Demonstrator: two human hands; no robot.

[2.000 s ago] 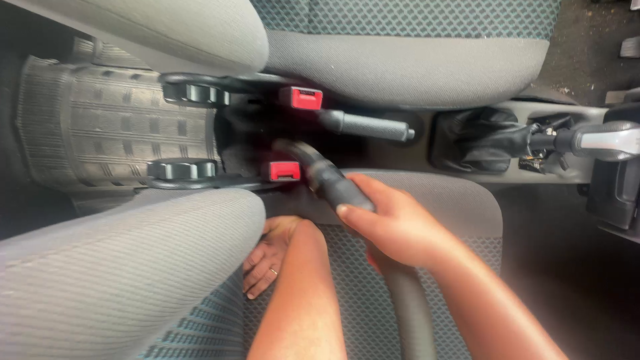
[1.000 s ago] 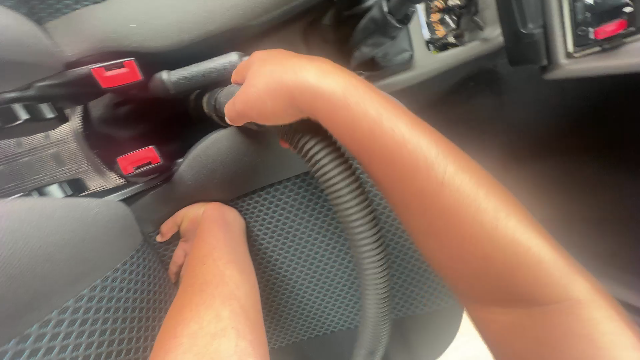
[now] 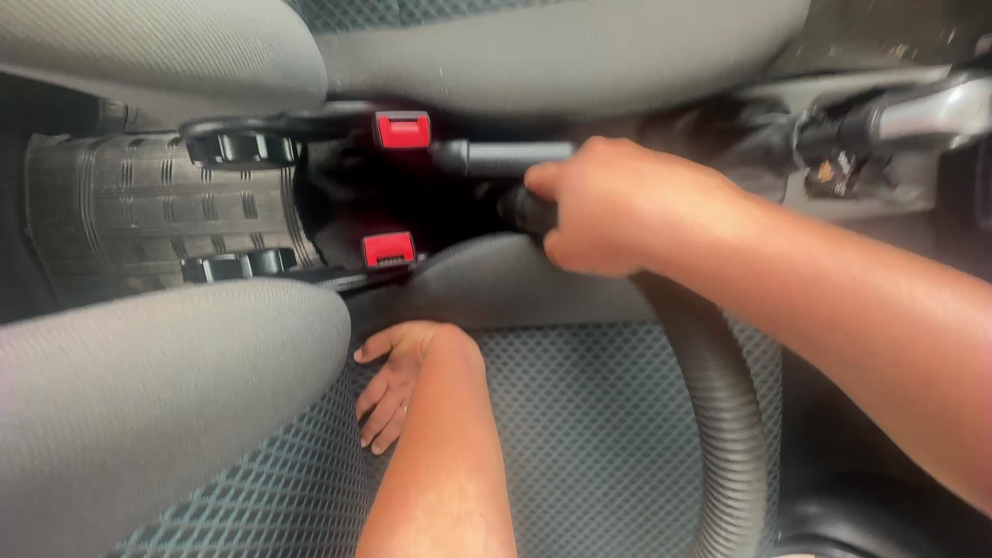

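My right hand grips the dark end of a ribbed vacuum hose beside the grey handbrake lever. The hose end points into the dark gap between the two front seats, and its tip is hard to make out. From my fist the hose curves down over the seat cushion. My left hand leans on that cushion beside the seat backrest, fingers spread, a ring on one finger, holding nothing.
Two red seat belt buckles flank the gap. Black adjuster knobs and a ribbed rubber floor mat lie at the left. The gear lever stands at the upper right, with the other front seat along the top.
Since two seconds ago, my right hand has moved with the hose toward the handbrake lever. My left hand stays on the seat. The view has shifted and come closer.
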